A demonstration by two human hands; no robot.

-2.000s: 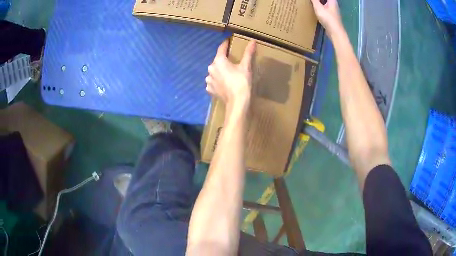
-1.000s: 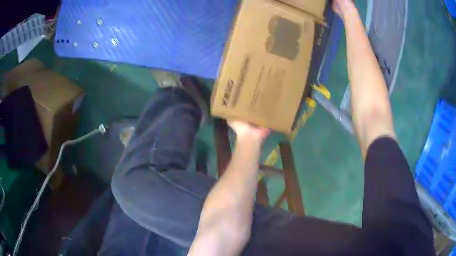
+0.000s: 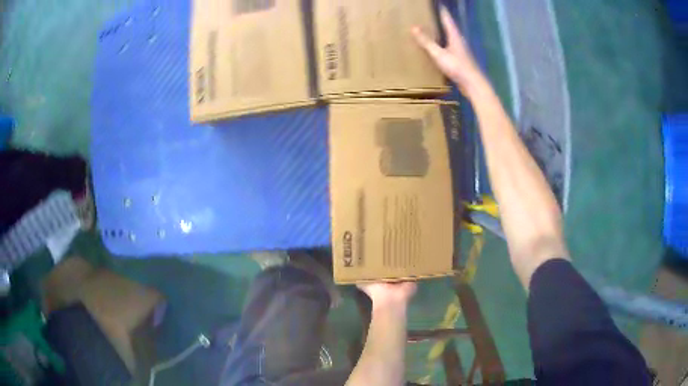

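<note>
A brown carton (image 3: 396, 192) with dark lettering and a dark printed picture lies at the right near end of the blue trolley deck (image 3: 219, 188). My left hand (image 3: 388, 290) is against its near edge, with the fingers hidden under or behind it. The carton's far edge meets a second carton (image 3: 377, 49). My right hand (image 3: 446, 54) has its fingers spread at that second carton's right edge, thumb over its top. A third carton (image 3: 253, 60) lies to the left of the second.
A grey tube with yellow fittings (image 3: 483, 211) is at the deck's right near corner. Brown wooden stool legs (image 3: 479, 339) stand below. A brown box (image 3: 109, 309) and pale cable (image 3: 177, 358) are at lower left. Blue plastic (image 3: 677, 185) shows at the right edge.
The view has shifted so more of the deck and far cartons show. The near carton now lies squarer to the second carton. My left hand has stayed at its near edge since one second ago.
</note>
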